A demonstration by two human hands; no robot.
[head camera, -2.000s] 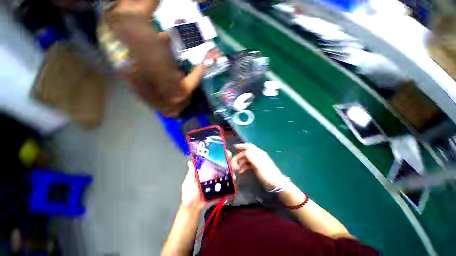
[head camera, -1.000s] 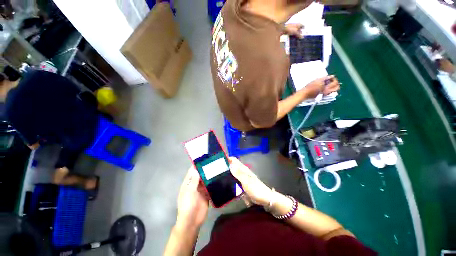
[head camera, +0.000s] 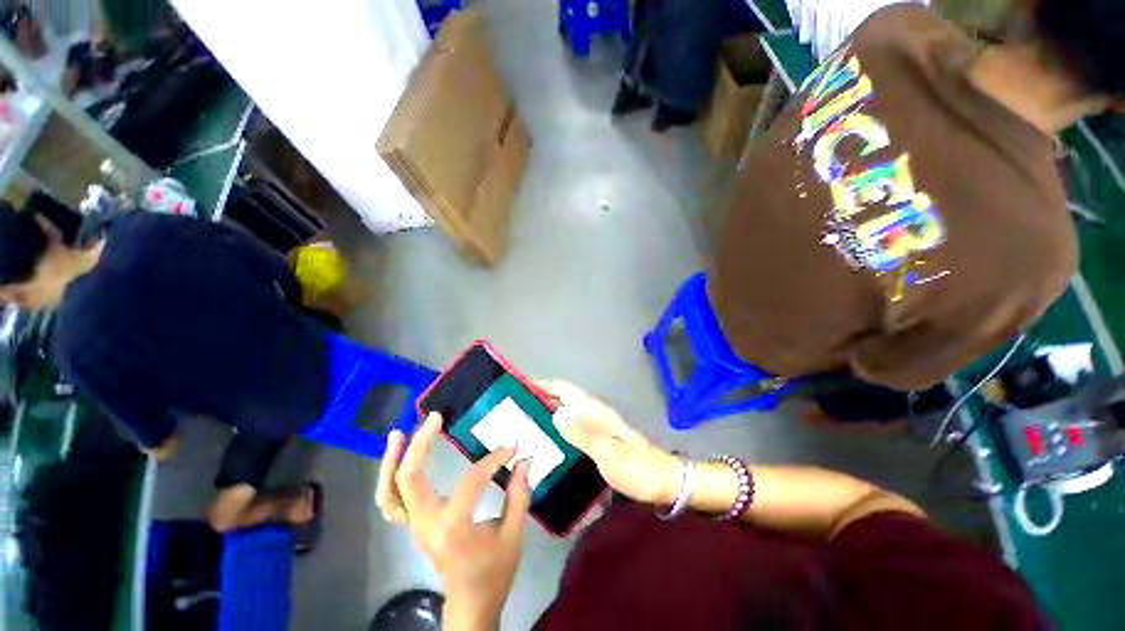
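Observation:
A smartphone with a red case edge is tilted in front of me. Its screen shows a white rectangle on teal between dark bands. My right hand holds it along its right edge; the fingers behind it are hidden. My left hand is over the lower left of the phone, fingers apart, with fingertips at the screen. It does not grip the phone.
A person in dark clothes sits at left, another in a brown shirt at right, both by blue stools. Brown cartons lean ahead. A grey device lies on the green bench.
My view has turned left, so the brown-shirted person and bench have shifted right. My left hand has moved from the phone's left side to over its screen. The phone is tilted more.

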